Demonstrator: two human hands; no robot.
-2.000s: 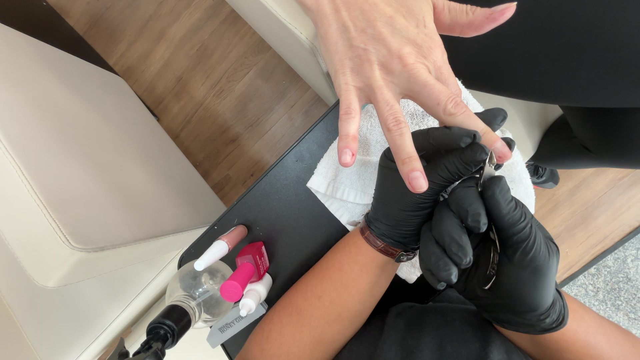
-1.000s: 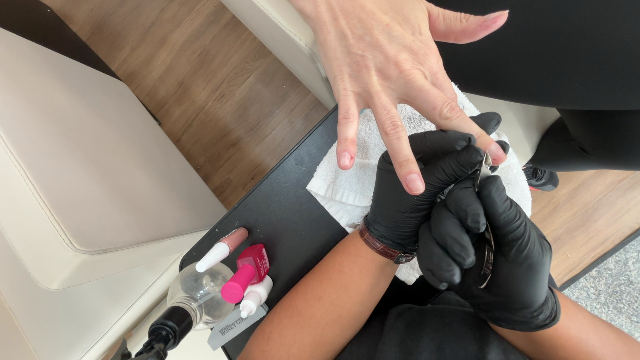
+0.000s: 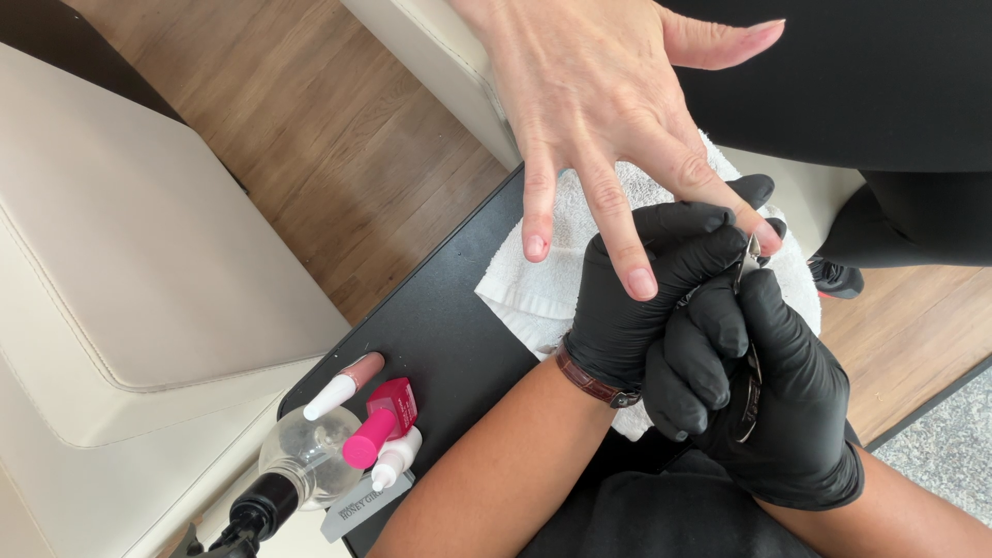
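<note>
Both my hands wear black gloves. My left hand (image 3: pixel 643 302), with a brown watch strap at the wrist, holds the index finger of another person's bare hand (image 3: pixel 597 93) near its tip. In my right hand (image 3: pixel 775 395) is a pair of metal cuticle nippers (image 3: pixel 749 263), its jaws at the edge of that finger's nail and a handle showing across my palm. The other person's fingers are spread, palm down, above a white terry towel (image 3: pixel 527 291). The little finger has a small red spot beside its nail.
On the black tabletop (image 3: pixel 442 325) at lower left stand a pink nail polish bottle (image 3: pixel 394 407), a white-capped tube (image 3: pixel 341 387), a small white dropper bottle (image 3: pixel 399 457), a clear pump bottle (image 3: pixel 310 449) and a grey nail file (image 3: pixel 364 504). A cream padded seat (image 3: pixel 139 232) lies left.
</note>
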